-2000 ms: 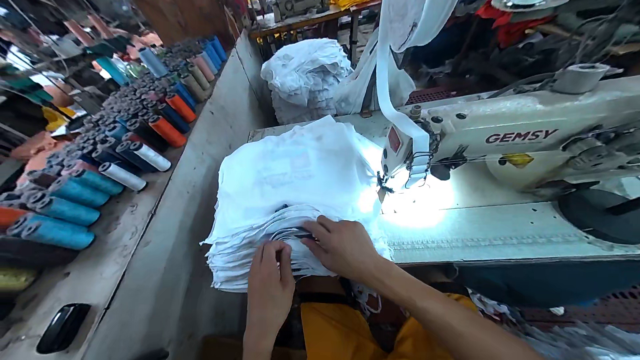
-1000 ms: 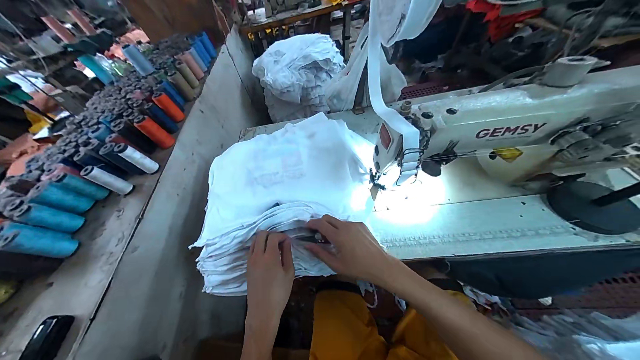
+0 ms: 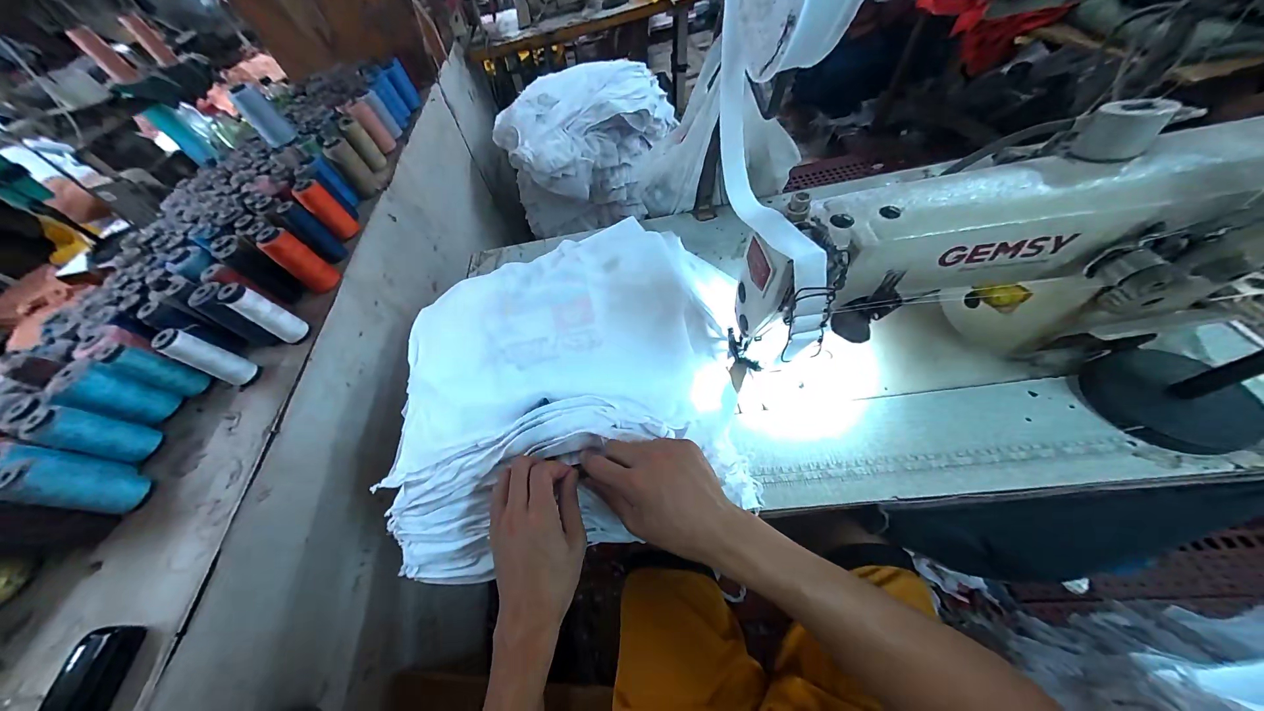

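A thick stack of white fabric pieces (image 3: 583, 316) lies on the table left of the needle area of a Gemsy sewing machine (image 3: 1007, 237). At the stack's near edge, my left hand (image 3: 538, 523) pinches the fabric layers, its fingers curled over them. My right hand (image 3: 657, 489) is close beside it on the right, thumb and fingers also gripping the layered edges. The fingertips are partly hidden in the folds. A white tape (image 3: 736, 148) hangs down to the machine head, where a bright lamp lights the machine bed.
Many thread spools (image 3: 281, 257) stand and lie on the ledge at left, behind a low grey partition (image 3: 326, 415). A black glossy object (image 3: 97, 670) rests at the lower left. Another white fabric pile (image 3: 588, 128) sits behind the table. A dark round disc (image 3: 1175, 400) is at right.
Both hands stay at the stack's near edge, with only small shifts of the fingers among the layers. The stack has kept its place beside the machine.
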